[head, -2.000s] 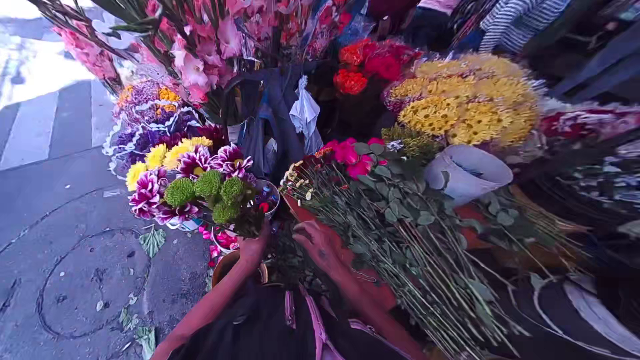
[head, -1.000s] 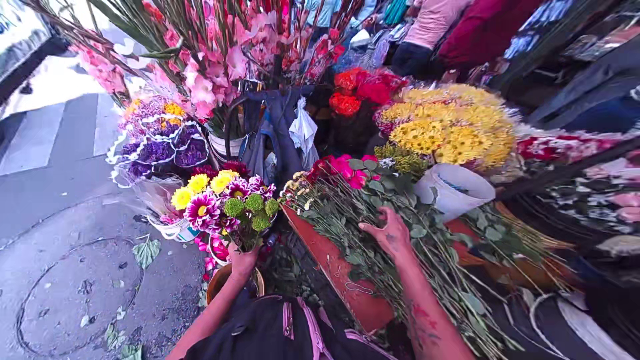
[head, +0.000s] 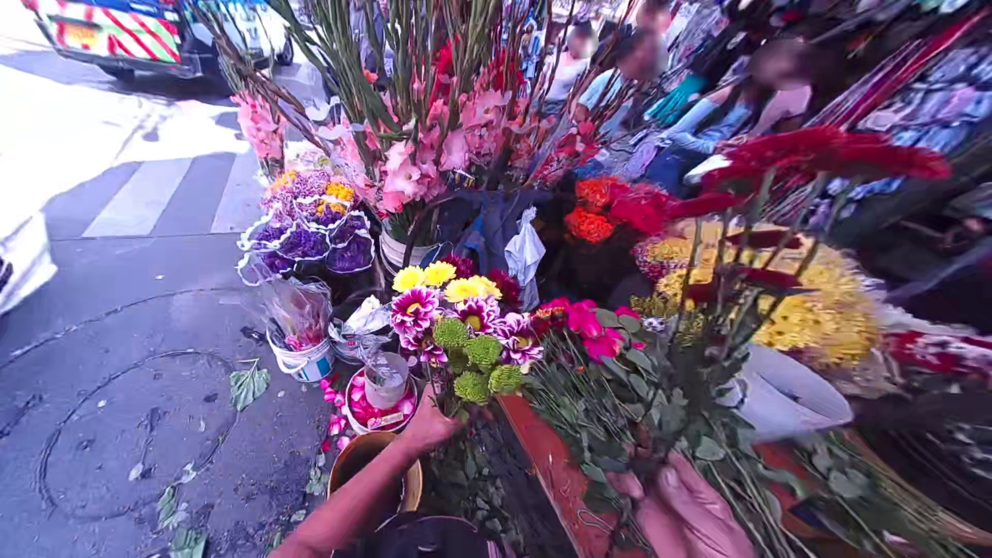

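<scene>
My left hand [head: 428, 422] grips the stems of a mixed bouquet [head: 469, 333] of yellow, purple-and-white and green chrysanthemums, held upright near the middle. At the lower right, my right hand [head: 686, 508] is closed around stems of tall dark red flowers [head: 821, 155], whose heads rise above it. Beneath and beside that hand lie long leafy green stems [head: 612, 395] on a reddish-brown board [head: 542, 457], with magenta blooms [head: 593, 329] at their far end. The right hand is slightly blurred, and leaves partly cover its fingers.
Pink gladioli [head: 411, 167] stand in a bucket behind the bouquet. A petal-filled bowl [head: 380, 403], a white bucket [head: 302, 358] and a brown bucket [head: 364, 457] are at left. A white container [head: 787, 391] and yellow flowers [head: 821, 298] are at right. People sit behind; a vehicle [head: 155, 35] is on the street.
My right hand, spread over the laid stems a second ago, now holds dark red flowers raised upright. My left hand still holds the mixed bouquet. The view has tilted up.
</scene>
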